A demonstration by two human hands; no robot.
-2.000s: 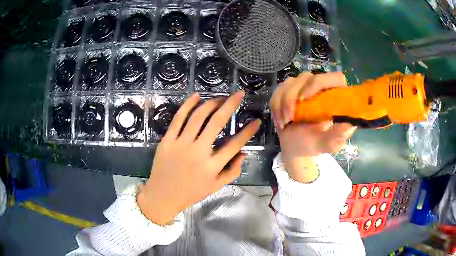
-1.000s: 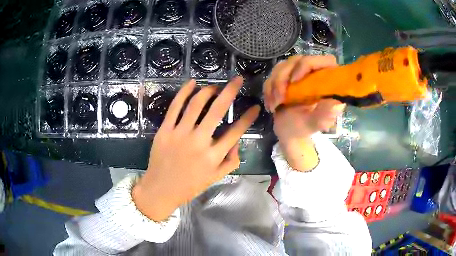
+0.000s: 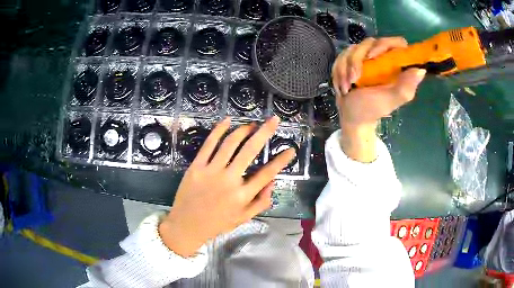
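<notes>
The clear blister tray [image 3: 307, 152] lies in front of me with rows of round black parts [image 3: 201, 88]. In its near row, one part with a pale centre [image 3: 152, 141] sits beside a similar one. My left hand [image 3: 222, 188] lies over the near row with fingers spread, covering some parts; a partly hidden part by its forefinger also looks pale. My right hand [image 3: 375, 93] grips the orange electric screwdriver [image 3: 422, 58], held to the right above the tray's right side. Its bit is not clearly visible. The dark mesh-like screw dish [image 3: 295, 57] rests on the tray; screws cannot be made out.
A crumpled clear plastic bag [image 3: 470, 160] lies on the green bench [image 3: 417, 129] at the right. Below the bench edge are a red tray [image 3: 415, 239] with round items and a blue bin [image 3: 471, 242]. Another blue bin [image 3: 31, 197] stands at lower left.
My right hand has raised the screwdriver up and right, away from the near row. My left hand stays spread over the row. A second pale centre now shows, and the view has shifted.
</notes>
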